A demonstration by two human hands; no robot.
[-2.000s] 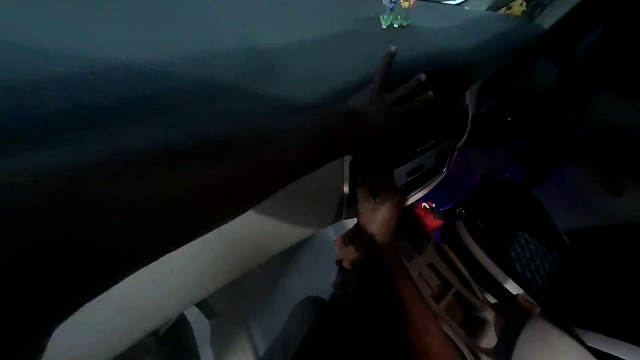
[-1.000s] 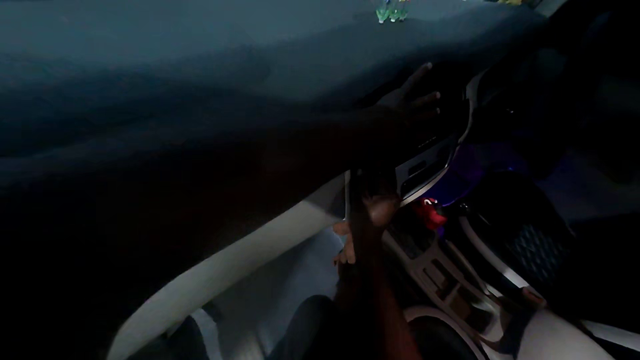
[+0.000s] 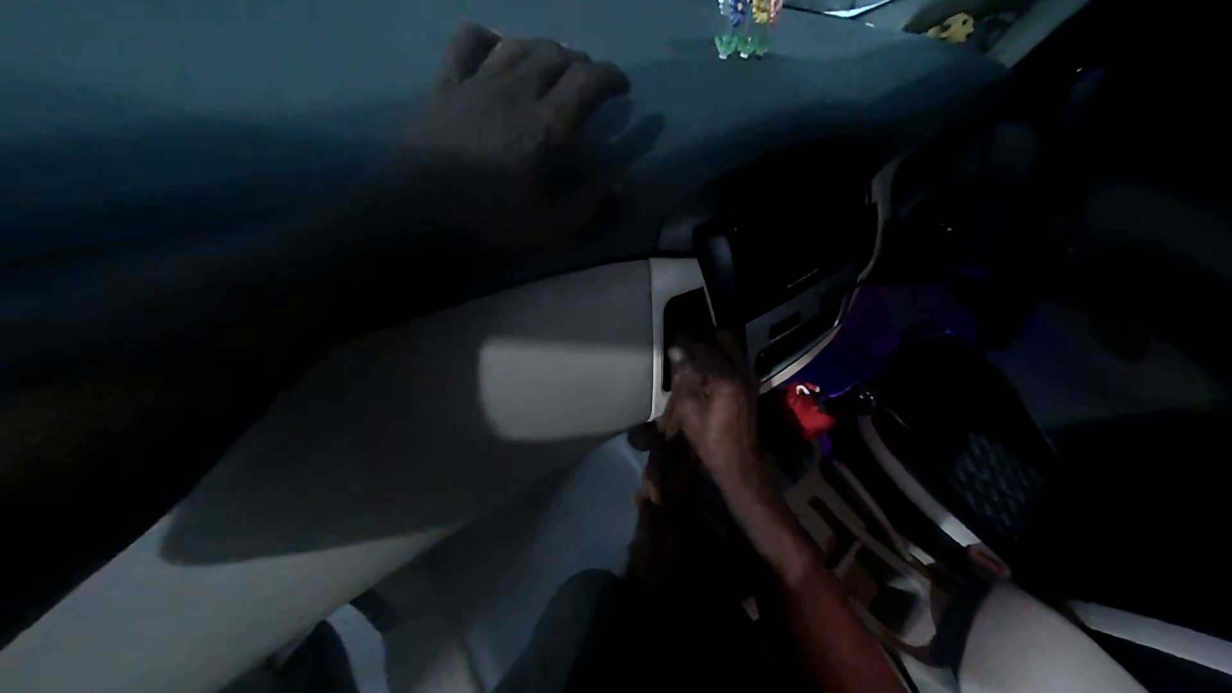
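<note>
The car interior is dark. My left hand [image 3: 539,106], fingers bent, is over the dark dashboard top [image 3: 318,58]; its palm side is hidden, and I see nothing in it. Lower right, my right hand [image 3: 712,395] is at the dark recess [image 3: 685,322] in the light trim, beside the centre console panel [image 3: 794,322]. Its fingertips are partly in shadow, so what they hold or press is unclear. Just below it, a dim shape like another hand [image 3: 656,476] shows; whose it is cannot be told. The pale lower dashboard panel [image 3: 568,385] lies left of my right hand.
A dark display screen [image 3: 799,226] stands above the console panel. A red object [image 3: 810,409] is near the gear area, with console trays [image 3: 847,539] below it. Small flower ornaments [image 3: 741,43] and a yellow object [image 3: 953,27] are on the dashboard top. A patterned seat [image 3: 991,476] is at right.
My left hand has moved left, away from the area above the console, and its fingers, spread before, are now bent. My right hand stays by the trim beside the console.
</note>
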